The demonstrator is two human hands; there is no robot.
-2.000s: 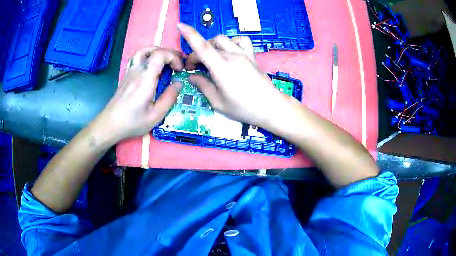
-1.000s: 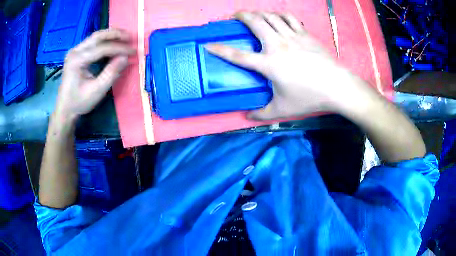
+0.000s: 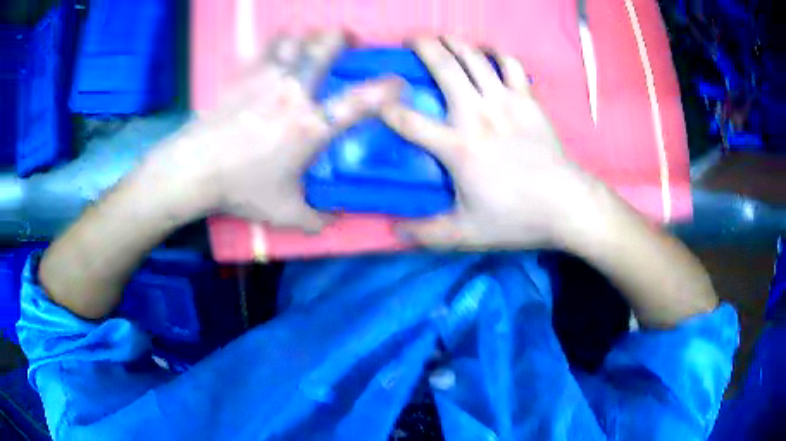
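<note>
A blue device housing [image 3: 379, 164] lies on the pink-red mat [image 3: 552, 34], its outer shell facing up and no circuit board showing. My left hand [image 3: 258, 138] is spread over its left end and grips its edges, with the thumb at the near edge or corner. My right hand [image 3: 500, 146] grips the right end, fingers over the far edge and thumb side near the front. The index fingers or thumbs of both hands meet over the middle of the shell. Both hands cover the ends of the housing. The picture is blurred.
Blue housings [image 3: 121, 56] stand or lie stacked at the far left. A slim grey-white tool [image 3: 589, 69] lies on the mat at the right. A blurred pile of small blue parts [image 3: 732, 86] is at the far right, with brown cardboard [image 3: 750, 177] nearer me.
The open housing with the green board and the separate cover have given way to one closed-looking shell. Since a second ago, my left hand has moved right onto its left end.
</note>
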